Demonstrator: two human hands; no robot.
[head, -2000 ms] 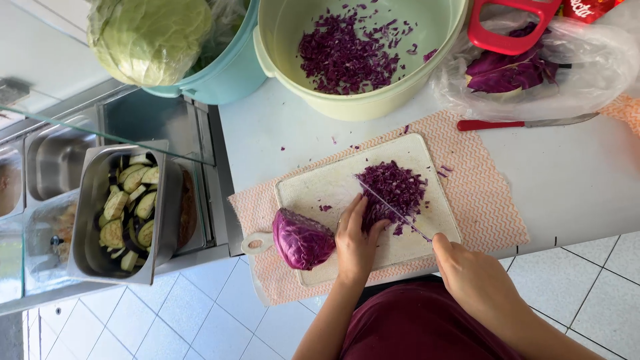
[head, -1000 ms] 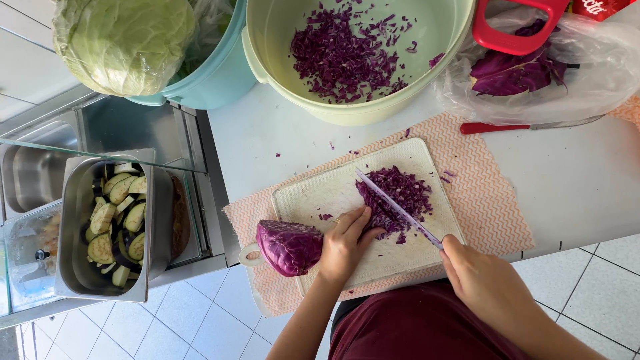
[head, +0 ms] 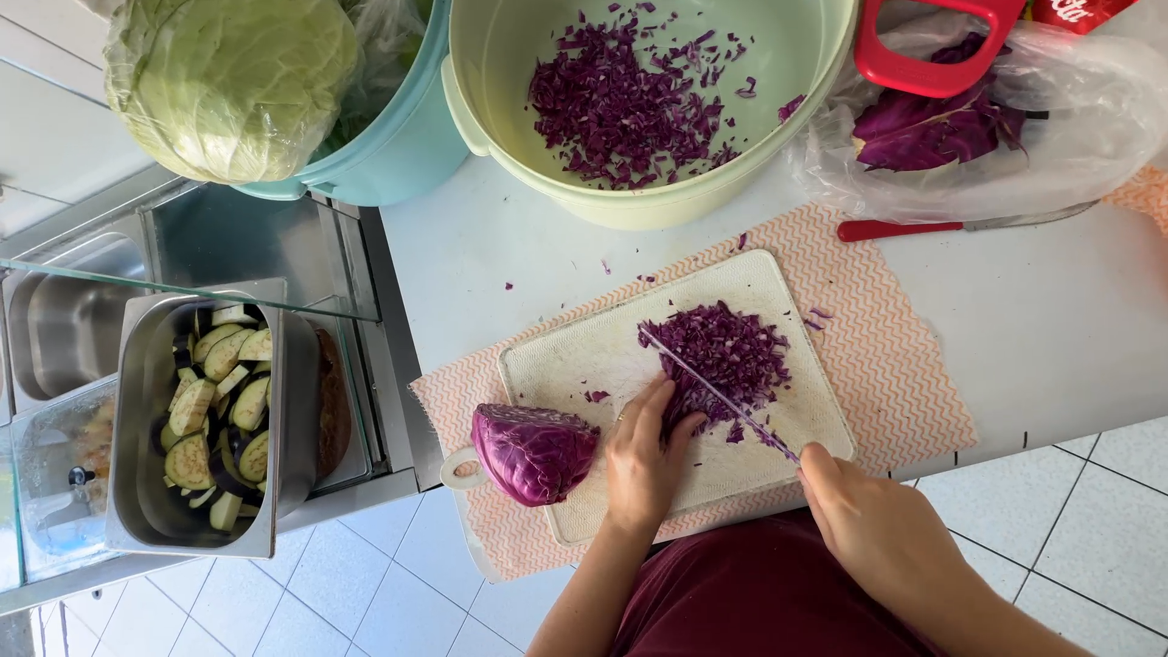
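Observation:
My right hand point(head: 853, 520) grips a kitchen knife point(head: 721, 394), whose blade lies across a pile of chopped red cabbage point(head: 739, 351) on a white cutting board point(head: 593, 351). My left hand point(head: 648, 447) presses its fingertips on the cabbage at the pile's left edge, close to the blade. A wedge of red cabbage point(head: 534, 456) rests at the board's left end, beside the handle hole. Under the board is an orange-and-white wavy-patterned cloth point(head: 894, 347). Behind it stands a pale green plastic basin point(head: 620, 205) with chopped red cabbage point(head: 630, 109) inside.
A green cabbage point(head: 228, 82) tops a light blue tub point(head: 401, 141). Sliced eggplant point(head: 219, 356) fills part of a steel pan point(head: 292, 401) at left. A red-handled knife point(head: 899, 228) lies near a plastic bag point(head: 1086, 119) with red cabbage leaves point(head: 940, 128) and a red plastic handle point(head: 944, 78).
The knife blade has shifted and changed its tilt over the chopped pile. My left hand stays at the cabbage beside it.

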